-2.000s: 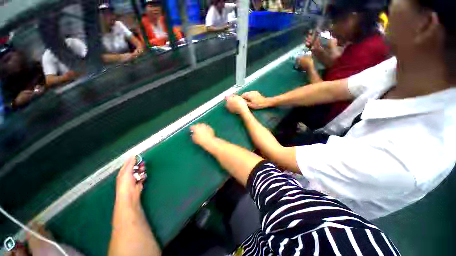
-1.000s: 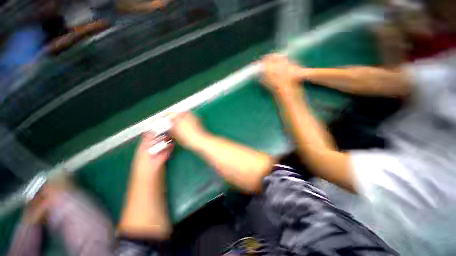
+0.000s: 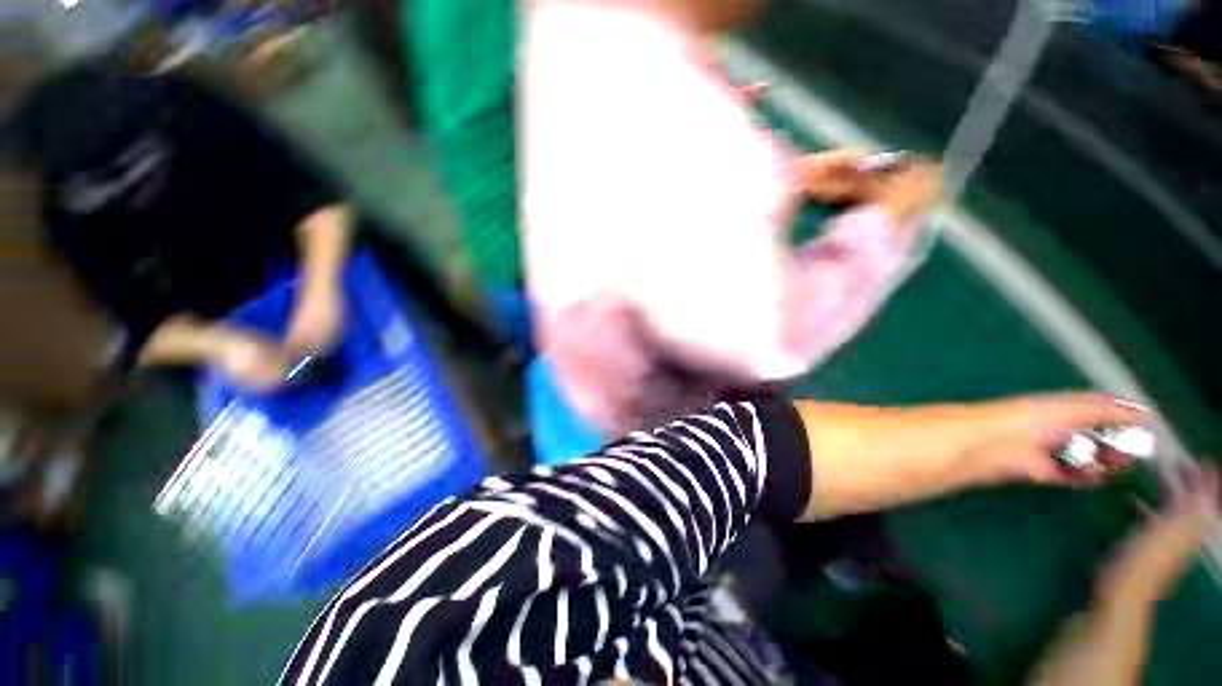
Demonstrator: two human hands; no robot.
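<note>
My left hand [image 3: 1059, 440] reaches out from a black-and-white striped sleeve, over the green bench top [image 3: 925, 536]. It is shut on small shiny silver-white pieces [image 3: 1106, 445], likely small housings, beside the white edge rail [image 3: 1032, 288]. Their number and shape are blurred. My right hand [image 3: 1179, 516] is at the right edge of the picture by the rail, badly blurred; whether it holds anything cannot be told.
A neighbour in pink [image 3: 643, 201] sits at the bench, hands near the rail with a small shiny thing. A pale post [image 3: 998, 101] rises there. At the left, a person in black [image 3: 161, 201] bends over a blue crate [image 3: 288, 570] with rows of whitish items.
The view has swung far to the left; the neighbour in white is out of view, and the pink neighbour and blue crate show. My left hand still holds the silver pieces.
</note>
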